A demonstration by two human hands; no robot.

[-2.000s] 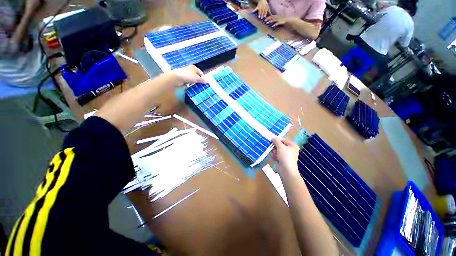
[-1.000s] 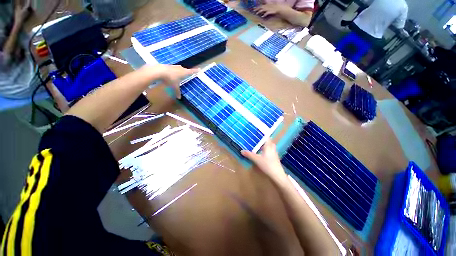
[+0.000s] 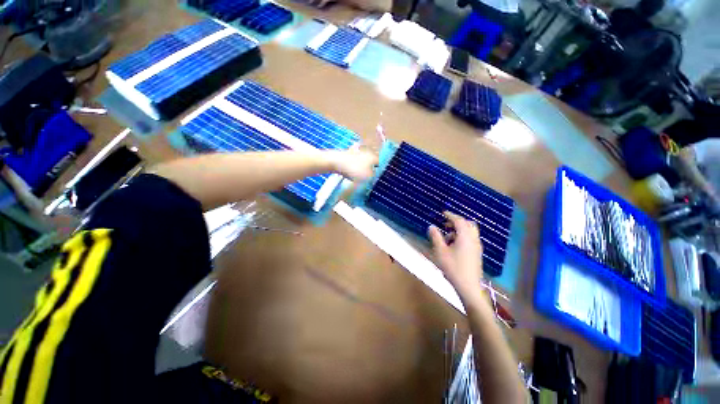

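The unworked panel stack (image 3: 474,205), dark navy with thin silvery lines, lies on a teal mat right of centre. My right hand (image 3: 459,241) is over its near long edge, fingers slightly curled and apart, with no object visible in it. My left hand (image 3: 357,164) is at the stack's left end, beside the finished panel stack (image 3: 272,118); its fingers are blurred and I cannot tell whether they touch or hold anything. The finished stack has a white band across it, and my left forearm hides part of it.
Long white strips (image 3: 399,251) lie along the navy stack's near side. Blue plastic trays (image 3: 545,272) with strips stand at right. Another white-banded stack (image 3: 189,59) is at upper left, a phone (image 3: 459,61) at the back. Loose white strips (image 3: 229,225) lie below my left forearm.
Both hands have left the white-banded panel, which lies on its stack, and moved right to the navy stack. The view has turned right, showing more of the blue trays.
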